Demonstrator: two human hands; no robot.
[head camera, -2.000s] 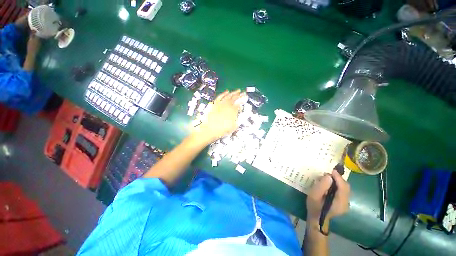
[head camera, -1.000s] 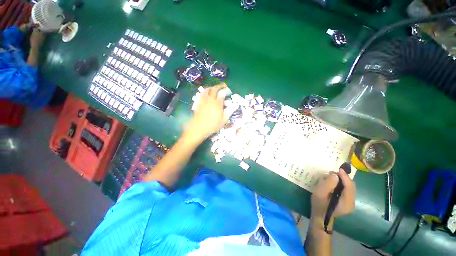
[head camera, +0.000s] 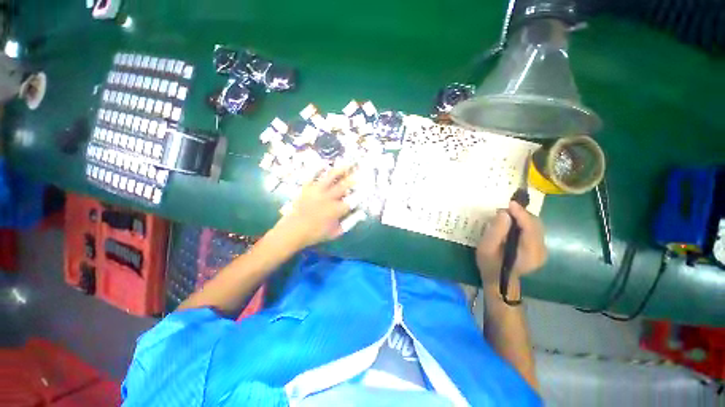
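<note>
My left hand lies over the lower part of a loose heap of small white parts, with white covers on its fingertips. Glare hides whether it grips a part. Dark round assemblies lie in the heap, one just above my fingers and one at its upper right. My right hand holds the black soldering iron like a pen, its front end near the yellow tip cleaner pot. The cream paper sheet lies between the heap and the pot.
The clear fume hood stands above the sheet. Tweezers lie right of the pot, a blue box at far right. At left are a tray of parts, a metal block, dark assemblies and red crates below.
The view has shifted, so the bench items appear higher. My left hand has moved from the heap's upper left to its lower part. My right hand still holds the iron beside the pot.
</note>
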